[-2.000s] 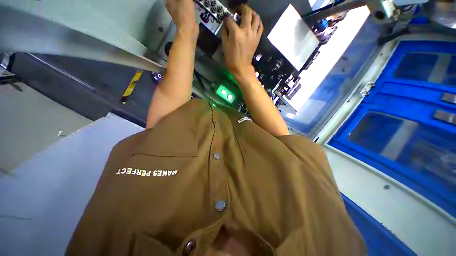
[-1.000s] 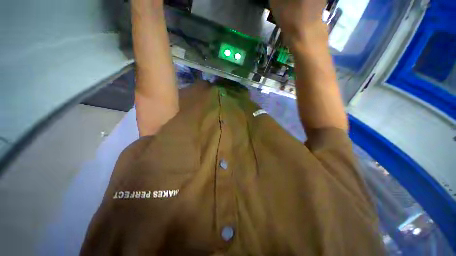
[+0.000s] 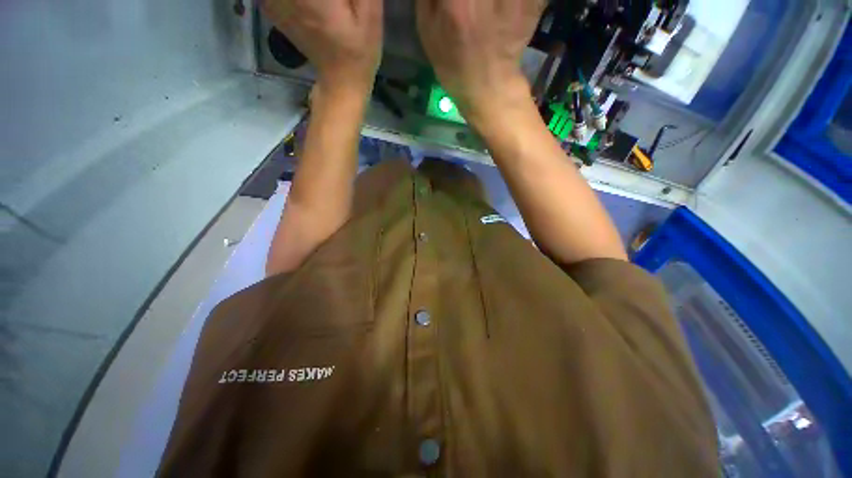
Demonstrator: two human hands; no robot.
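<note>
My left hand [image 3: 327, 26] is at the top edge, cut off by it, with the fingers out of the picture. My right hand [image 3: 478, 37] is beside it to the right, also cut off at the top, with its fingertips not visible. Both are bare and apart. What they touch or hold cannot be seen. A green light [image 3: 446, 105] glows on the machine below and between the hands. The dark metal assembly [image 3: 598, 84] of the machine stands right of my right hand.
A yellow-handled tool [image 3: 641, 157] lies at the machine's edge on the right. A blue-framed door [image 3: 696, 245] with a clear window is at the lower right. A pale machine wall [image 3: 140, 121] curves along the left. A dark round part [image 3: 286, 47] is beside my left hand.
The view has shifted. The straightener rollers and white sheet seen earlier are out of view. My hands are now close together at the top edge, and the yellow-handled tool has come into view.
</note>
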